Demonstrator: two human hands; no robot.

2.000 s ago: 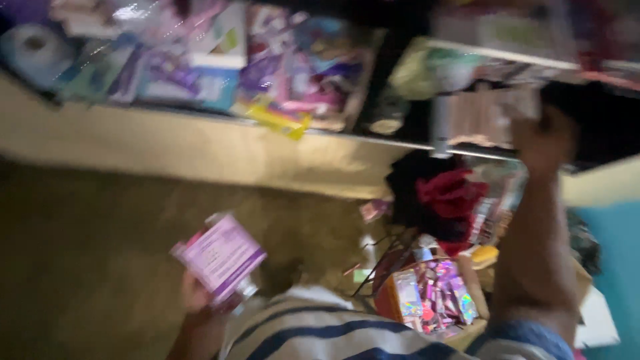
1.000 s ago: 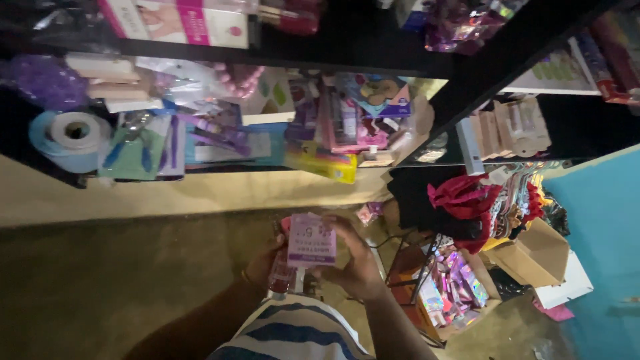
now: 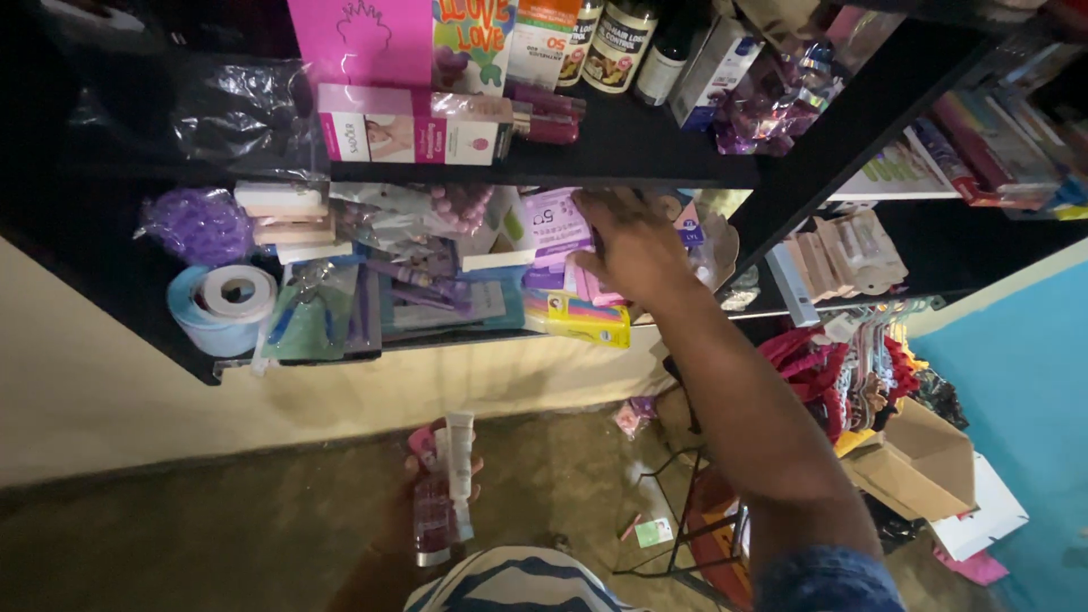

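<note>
My right hand (image 3: pixel 633 246) reaches onto the lower black shelf, its fingers against the right edge of a small lilac box (image 3: pixel 557 225). Under that box lie pink and purple packets, and a yellow packet (image 3: pixel 578 319) overhangs the shelf edge. Low over the floor, my left hand (image 3: pixel 416 501), partly in shadow, holds a white squeeze tube (image 3: pixel 460 455), a dark red bottle (image 3: pixel 433 518) and a small pink item (image 3: pixel 425 446). Left of the lilac box are a white box with a green leaf print (image 3: pixel 501 229) and pink beads (image 3: pixel 463 208).
Above are a pink and white cream box (image 3: pixel 412 127) and dark bottles (image 3: pixel 620 42). Tape rolls (image 3: pixel 223 306), blue-handled pliers (image 3: pixel 310 297) and a purple mesh sponge (image 3: pixel 200 228) sit at left. A metal-framed stand (image 3: pixel 697 518) and an open cardboard box (image 3: pixel 914 459) are at lower right.
The lilac box, held between both hands one second ago, is now on the lower shelf under my right fingers. My right hand has moved up to the shelf; my left stays low, holding several items.
</note>
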